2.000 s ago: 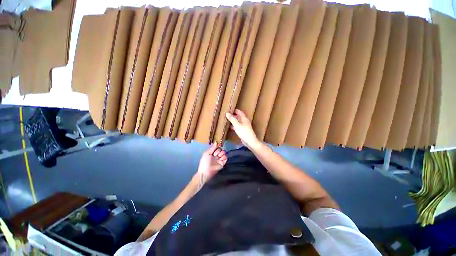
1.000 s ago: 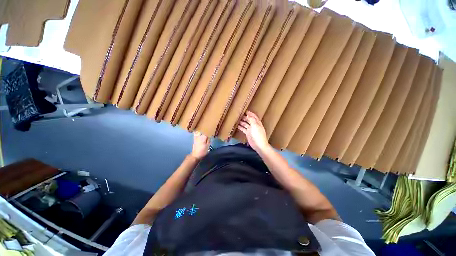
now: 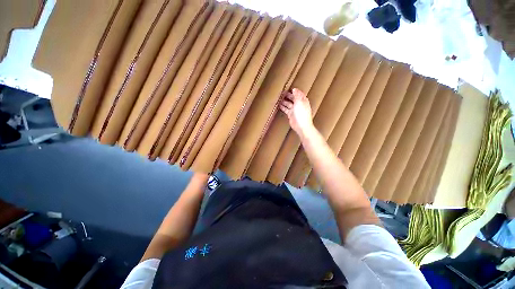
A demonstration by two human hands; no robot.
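Tan-brown panels (image 3: 257, 138) lie fanned in an overlapping row across the bench. Those on the left have a thin dark sparkling line down them. My right hand (image 3: 298, 112) rests on a panel near the middle of the row, its bent fingertips at the rightmost sparkling line (image 3: 274, 121). I see nothing held in it. My left hand (image 3: 199, 179) is at the panels' near edge; its fingers are hidden under the edge, so its grip does not show.
White covering (image 3: 435, 70) lies behind the panels, with dark pieces (image 3: 387, 17) and a pale rounded item (image 3: 340, 20) on it. Yellow-green bundles (image 3: 488, 161) lie at the right. Part of a person's sleeve (image 3: 502, 231) shows at the right rim.
The view has shifted right. My right hand has moved farther up the line, away from the near edge. My left hand has gone from visible fingers to fingers hidden under the panels' edge.
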